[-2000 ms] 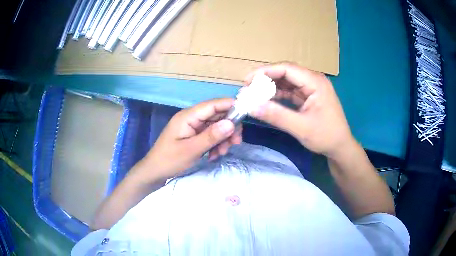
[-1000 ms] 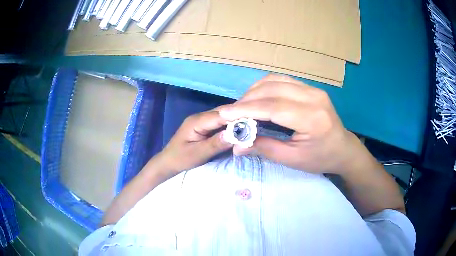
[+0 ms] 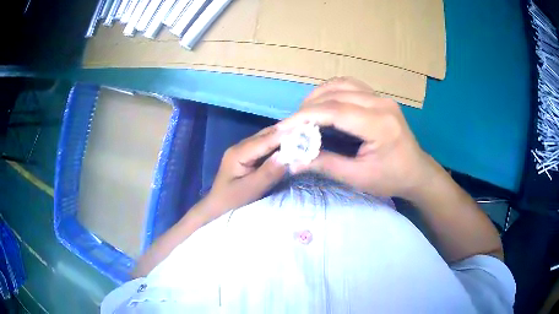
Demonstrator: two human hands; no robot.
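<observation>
A white end fitting (image 3: pixel 300 146) with a notched rim is held between my hands, in front of my chest. Its open end faces the camera and shows a round hollow with something greyish inside. My left hand (image 3: pixel 254 162) holds it from the left with the fingertips. My right hand (image 3: pixel 368 144) is curled around it from the right, thumb below and fingers above. Any tube behind the fitting is hidden. Several silver tubes (image 3: pixel 205 23) lie in a slanting row on the brown cardboard (image 3: pixel 343 37) at the upper left.
A blue crate (image 3: pixel 70 178) with a cardboard sheet inside stands at the left, beside the teal bench (image 3: pixel 484 92). Many thin white-silver rods (image 3: pixel 544 80) lie heaped on a dark strip at the right edge. A green floor with a yellow line (image 3: pixel 27 176) shows at far left.
The fitting has turned from side-on to end-on towards the camera, and my right hand has closed around it. Since one second ago it has risen slightly. The view has shifted.
</observation>
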